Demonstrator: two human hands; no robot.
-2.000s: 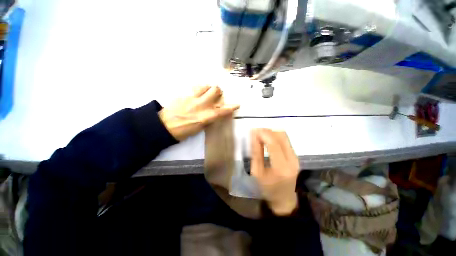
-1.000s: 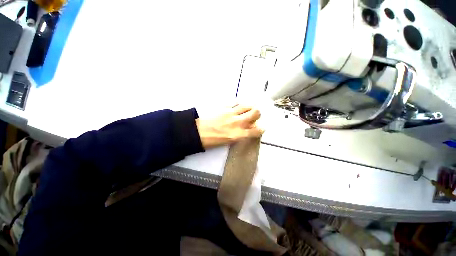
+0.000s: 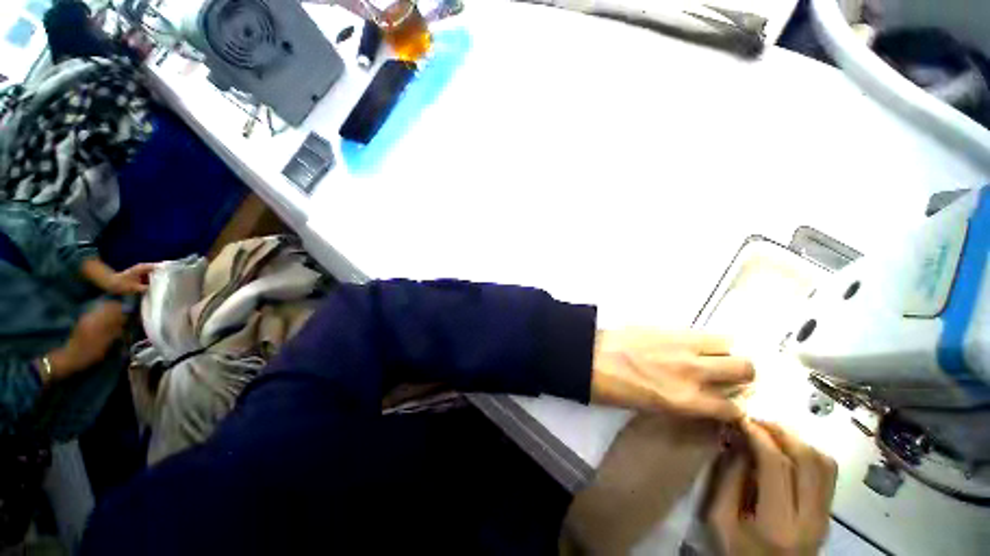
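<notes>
A brown-beige fabric band (image 3: pixel 635 483) lies over the table's front edge and runs up under my fingers. A white strip (image 3: pixel 686 515) shows along its right side. My left hand (image 3: pixel 678 375) lies on the upper end of the band, fingers towards the needle area. My right hand (image 3: pixel 773 489) is beside it with bent fingers at the band's right edge; the fingertips of both hands meet. The sewing machine head (image 3: pixel 923 315) is at the right, with its small metal parts just right of my hands. The band's end under my fingers is hidden.
A blue sheet (image 3: pixel 418 109) with a dark case (image 3: pixel 378 101) lies on the table at the upper left, near a grey speaker-like device (image 3: pixel 269 54) and an orange item (image 3: pixel 406 36). Another person's hands (image 3: pixel 98 326) hold a beige and white garment heap (image 3: pixel 223 326) at the left.
The view has swung left, so the machine sits further right and another person shows. My right hand has come into view beside my left hand at the band's upper end.
</notes>
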